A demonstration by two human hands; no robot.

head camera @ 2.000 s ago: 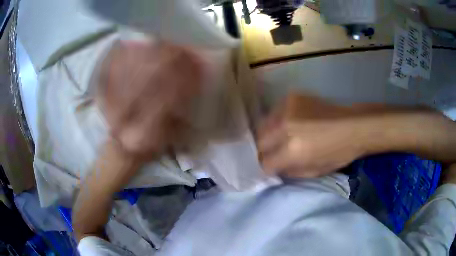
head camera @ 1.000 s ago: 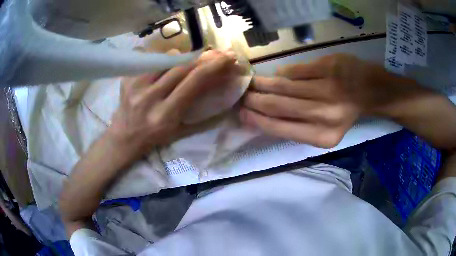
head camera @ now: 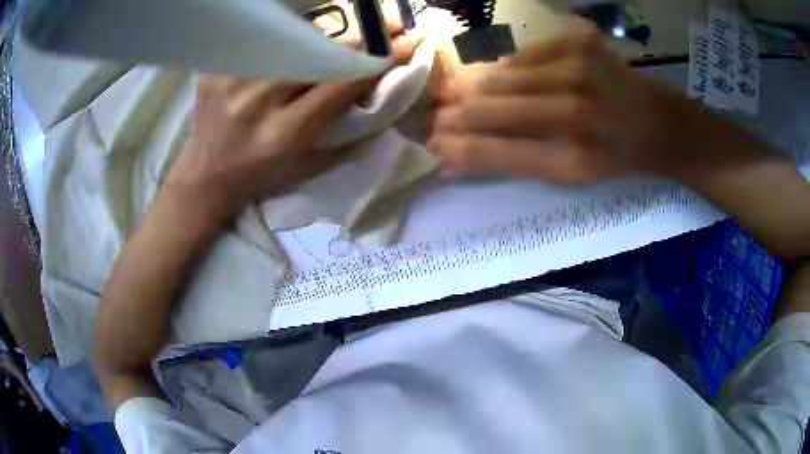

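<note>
A cream garment (head camera: 115, 222) lies in folds at the left of the table and runs under my left hand (head camera: 266, 133). My left hand is on the cloth, its fingertips close to the dark presser foot parts (head camera: 373, 27) under the bright light. My right hand (head camera: 542, 115) is at the right side of the cloth edge, with its fingertips at the cloth just below the lit area. The exact grip of its fingers is blurred. A pale machine part (head camera: 204, 40) hides part of my left fingers.
A dark ribbed block (head camera: 485, 43) is right of the needle area. Printed label strips (head camera: 724, 62) lie at the upper right. A ruler strip (head camera: 497, 238) runs along the table's front edge. A blue crate (head camera: 733, 293) is below right, with grey-beige cloth (head camera: 213, 390) below left.
The cloth has come up from my lap area to the needle. Both hands have moved up towards the machine, my right hand further up since one second ago. More of the ruler strip shows.
</note>
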